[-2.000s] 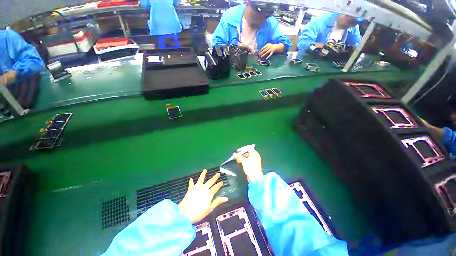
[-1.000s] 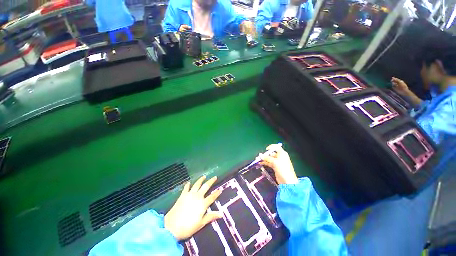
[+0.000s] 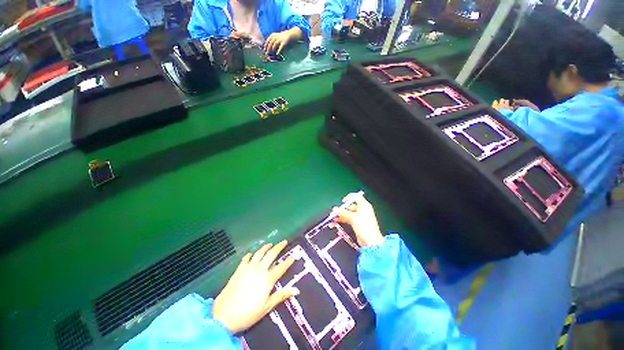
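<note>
A black foam tray (image 3: 360,329) lies nearest me with several pink-red phone middle frames (image 3: 344,316) in its slots. My right hand (image 3: 360,220) holds pale tweezers (image 3: 347,204) like a pen, at the top end of the right-hand frame. The tweezer tip is too small to tell if it carries anything. My left hand (image 3: 254,287) lies flat with spread fingers over the upper left part of the tray and partly covers the left frame. A long black pad sheet (image 3: 163,279) and a smaller pad sheet (image 3: 72,331) lie on the green bench at left.
A tall stack of black foam trays (image 3: 410,171) with frames on top stands at right. An empty black bin (image 3: 128,109) is at far left. Small display modules (image 3: 271,106) lie on the far green strip. People in blue smocks sit opposite and at right (image 3: 581,130).
My right hand with the tweezers has moved from the long pad sheet to the right-hand frame. My left hand has moved from the sheet's edge onto the tray. The view has turned right.
</note>
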